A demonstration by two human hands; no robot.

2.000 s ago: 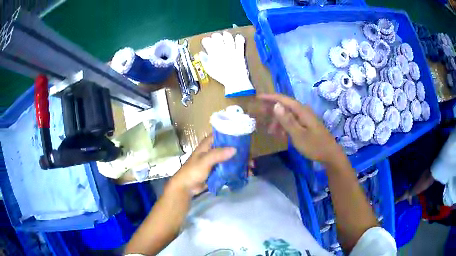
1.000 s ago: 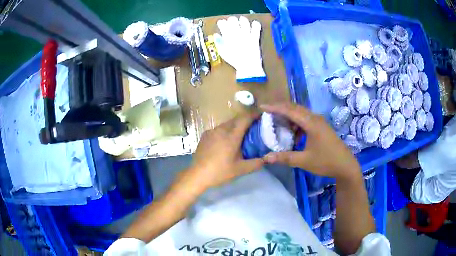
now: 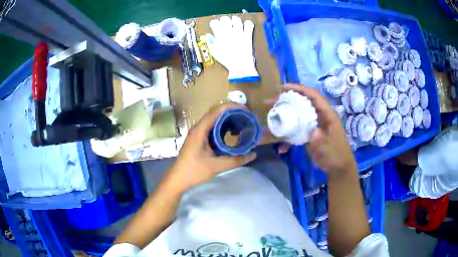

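My left hand (image 3: 206, 148) is wrapped around a dark-blue hollow body (image 3: 235, 131). Its open end faces up towards me, and its hollow inside shows. My right hand (image 3: 329, 138) holds a white ruffled ring (image 3: 293, 117) by its outer side, just right of the blue body and apart from it. The ring's narrower end points left towards the body. A small white part (image 3: 237, 97) lies on the bench just beyond the blue body.
A blue crate (image 3: 281, 52) with many white ruffled rings is at right. A hand press (image 3: 85, 95) with a red handle stands at left. Wrenches (image 3: 190, 62), a white glove (image 3: 234, 47) and joined pieces (image 3: 150, 44) lie at the back. A person's sleeve (image 3: 438, 163) shows at far right.
The white ring, earlier on the blue body, is now off it and in my right hand. The body's open end has turned up towards me, and my hands have moved apart.
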